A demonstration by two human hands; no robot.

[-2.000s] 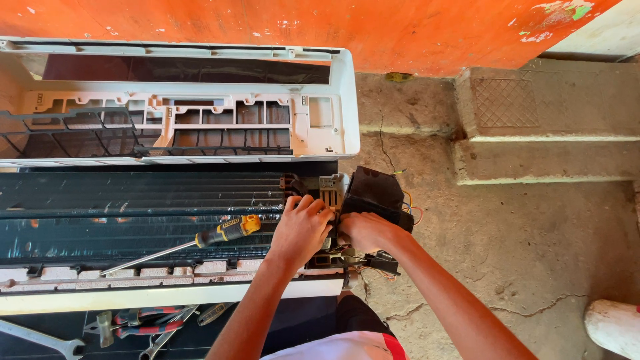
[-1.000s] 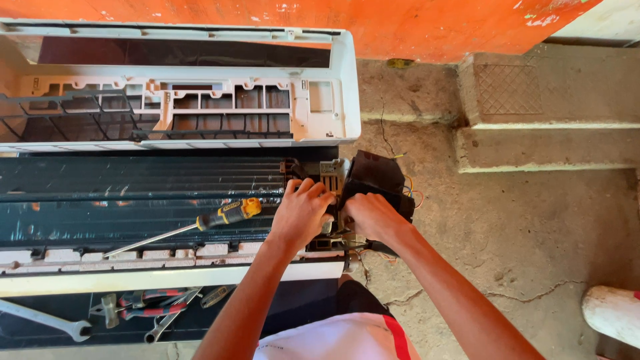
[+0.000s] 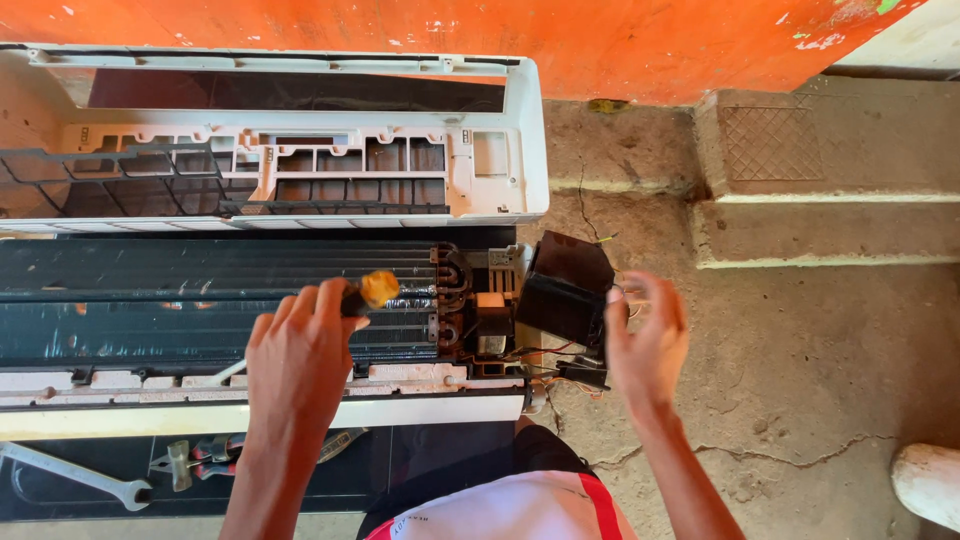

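Note:
My left hand (image 3: pixel 300 352) is closed around the yellow-and-black handle of a screwdriver (image 3: pixel 379 289), over the finned coil (image 3: pixel 187 315) of an opened indoor air-conditioner unit. Part of the shaft shows left of the hand, near the unit's front edge. My right hand (image 3: pixel 646 330) has its fingers apart beside the black plastic control box (image 3: pixel 570 289); the thumb is at the box's right edge, and whether it touches cannot be told. The box sits tilted off the unit's right end, with wires below it. Between coil and box lies the exposed motor area (image 3: pixel 492 322) with copper pipe bends (image 3: pixel 454 285).
The white front casing (image 3: pixel 529 150) lies behind the unit, against an orange wall (image 3: pixel 375 22). A wrench (image 3: pixel 75 472), pliers (image 3: pixel 217 450) and a hammer-like tool (image 3: pixel 180 465) lie on the dark glossy surface in front. Concrete steps (image 3: pixel 817 225) stand at the right.
My left hand has left the unit's right end, moved left and taken hold of the screwdriver that lay on the coil. My right hand has shifted to the right side of the black box, its fingers now apart.

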